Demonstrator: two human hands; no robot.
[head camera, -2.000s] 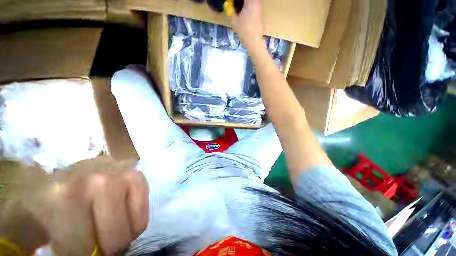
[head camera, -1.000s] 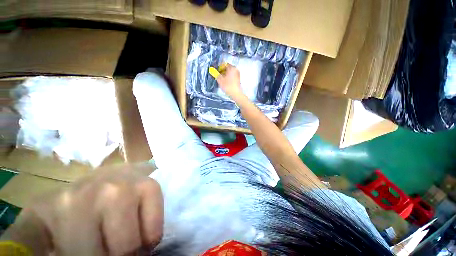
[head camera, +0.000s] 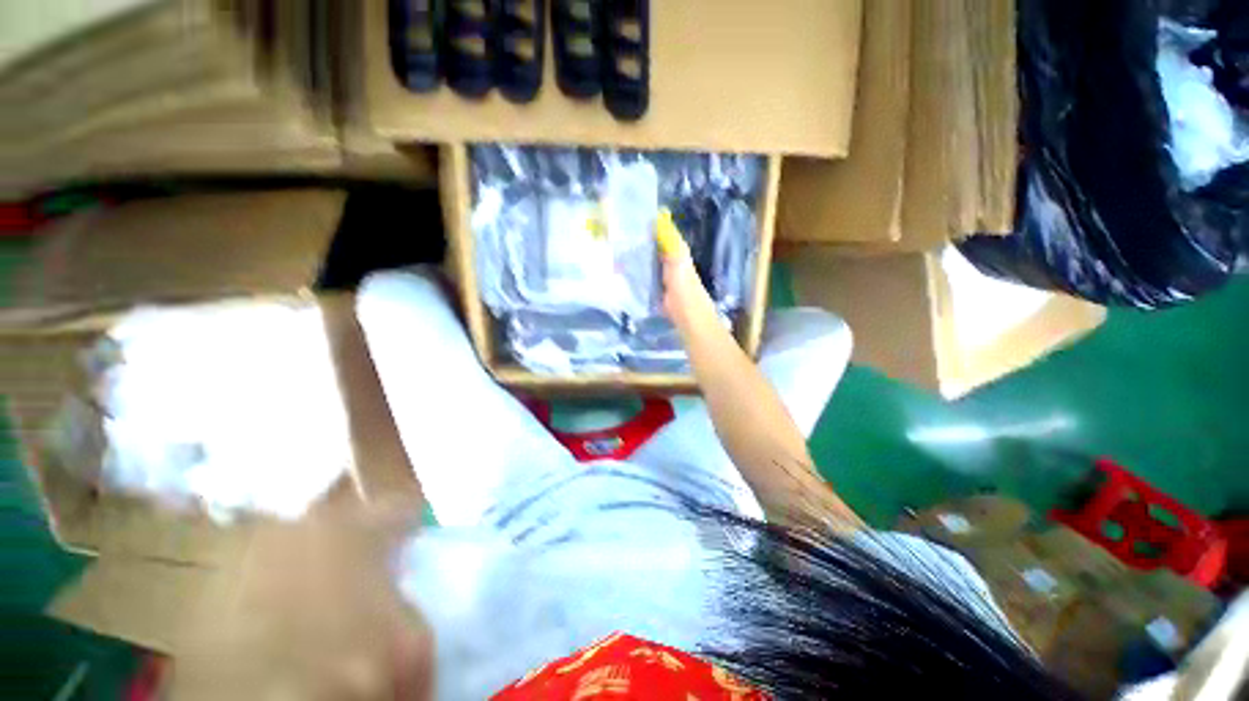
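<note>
My right hand (head camera: 671, 271), with yellow finger cots, is over the open carton (head camera: 463, 260) and grips a bagged part (head camera: 633, 206), a greyish shiny sleeve held upright in view between the fingers. More bagged parts (head camera: 548, 340) lie packed in the carton around a pale patch. Several bare black parts (head camera: 518, 48) lie side by side on the cardboard sheet (head camera: 767, 82) beyond the carton. My left hand (head camera: 329, 589) is a large brown blur at the lower left; its fingers and anything in them cannot be made out.
A waste carton (head camera: 381, 411) with white crumpled bags (head camera: 226, 404) stands at left. A cardboard stack (head camera: 165, 110) is upper left, upright brown sheets (head camera: 945, 123) at right, a black bin bag (head camera: 1096, 178) upper right. Red stools (head camera: 1144, 520) show at right and between the knees. Small closed cartons (head camera: 1082, 582) lie lower right.
My right hand went from the bare parts back into the carton and now holds a bagged part. My left hand has blurred and lost its clear fist outline. The view has shifted, showing more of the bare parts.
</note>
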